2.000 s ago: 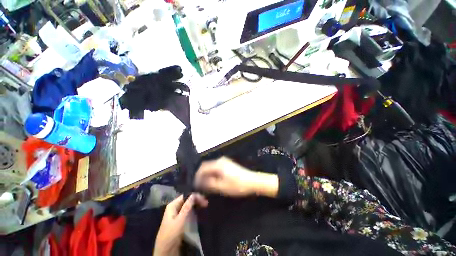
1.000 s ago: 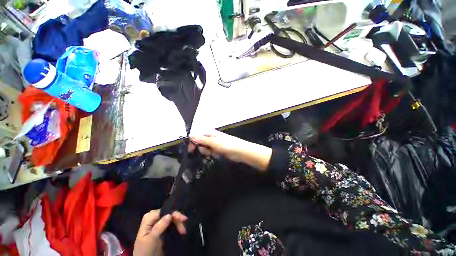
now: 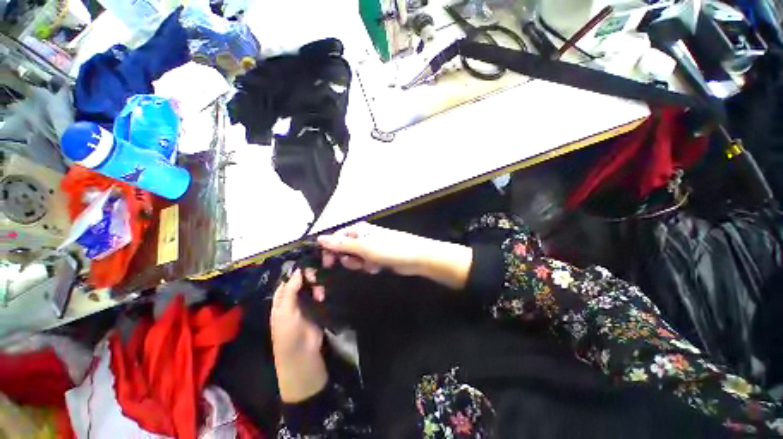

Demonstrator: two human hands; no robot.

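Observation:
A chained bundle of black pieces [image 3: 296,111] lies heaped on the white sewing-machine table [image 3: 446,167]. A narrow end of it runs down to the table's front edge. My right hand [image 3: 373,250] is at that edge, its fingers closed on the tapered end of the black chain. Snips cannot be made out in it. My left hand [image 3: 299,321] is just below and to the left, over the lap, fingertips curled at dark cloth. The black cloth between the hands blends with the dark clothing, so the left hand's hold is unclear.
A black strip [image 3: 567,74] runs right from the needle area, with dark-handled scissors [image 3: 493,53] behind it. A blue water bottle [image 3: 129,163] lies at the left. Red cloth [image 3: 176,369] hangs lower left. Black plastic bags [image 3: 717,283] are at the right.
My left hand has come up towards my right hand, after drawing black cloth down a second ago. The bundle has spread out from its earlier heap, and the view has shifted down from the machine display.

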